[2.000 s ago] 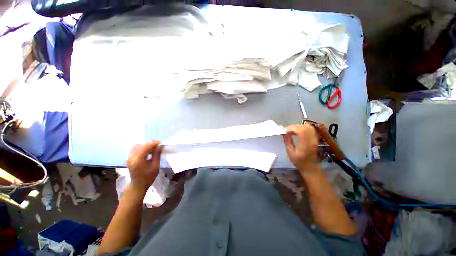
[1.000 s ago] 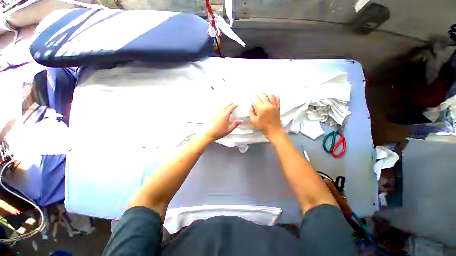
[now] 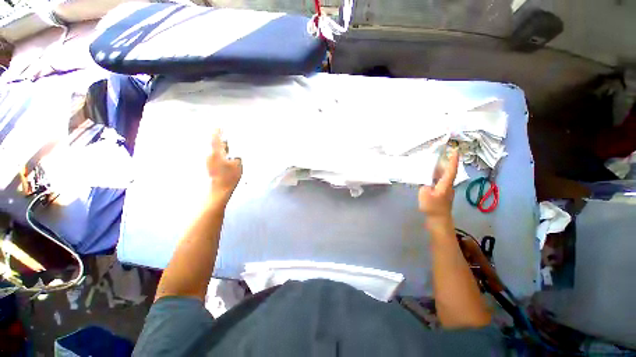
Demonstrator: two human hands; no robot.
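Observation:
The pile of white cut pieces lies across the far half of the table, glaring and partly washed out. My left hand is over the white glare at the pile's left. My right hand is at the pile's right part, touching or just above white cloth. White cloth spans between the hands; glare hides whether either hand grips it. White curved strips lie flat at the near table edge, partly covered by my body.
Scissors with green and red loops lie right of my right hand. The iron's brown handle is beside my right forearm, its hose running off lower right. A dark padded board stands beyond the table's far left edge.
My hands left the strip near the front edge and came together over the pile; now they are wide apart across it. The view tilted up, then shifted slightly.

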